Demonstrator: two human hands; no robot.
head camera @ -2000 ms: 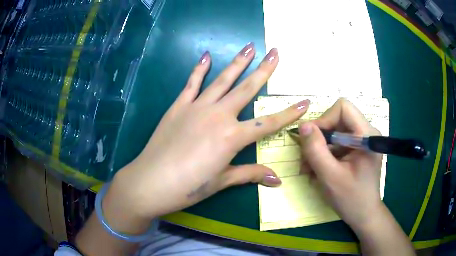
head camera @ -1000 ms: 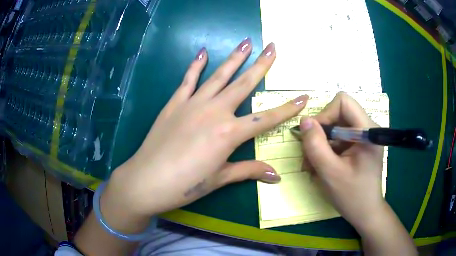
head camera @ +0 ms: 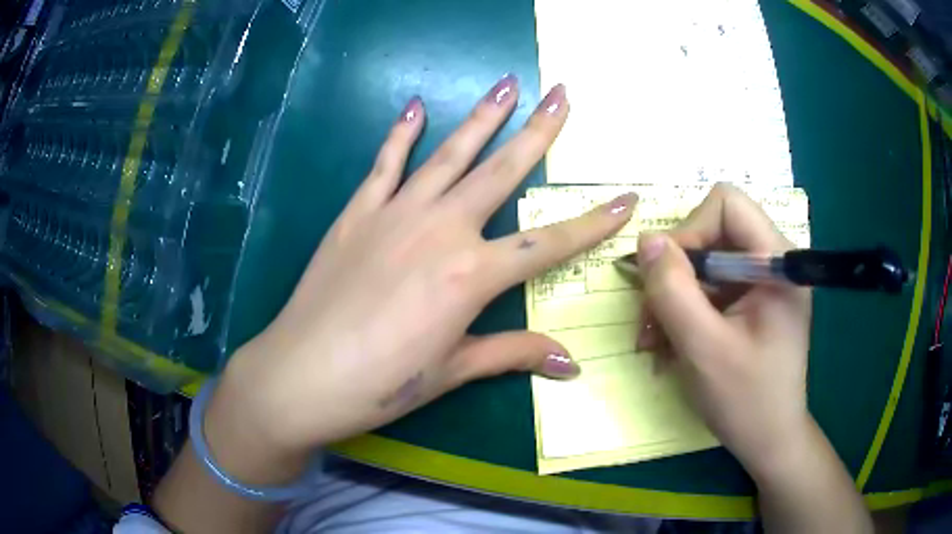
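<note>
A pale yellow form slip (head camera: 605,417) with ruled lines and small handwriting lies on the green mat. My right hand (head camera: 736,323) rests on its right part and holds a pen (head camera: 772,268) with a clear barrel and black end; the tip is at the handwriting in the upper part. My left hand (head camera: 418,261) is spread flat, palm down, with index finger and thumb on the slip's left part and the other fingers over the mat. A white sheet (head camera: 668,94) with faint marks lies just above the slip.
A clear plastic blister tray (head camera: 115,177) lies at the left over the mat (head camera: 344,63). Yellow tape (head camera: 906,355) runs along the mat's edges. A black rod with a red wire (head camera: 932,402) is at the right edge. Brown cardboard (head camera: 78,417) shows at the lower left.
The pen tip and my right hand have moved slightly right along the writing. The papers and my left hand have shifted slightly up and left in the picture.
</note>
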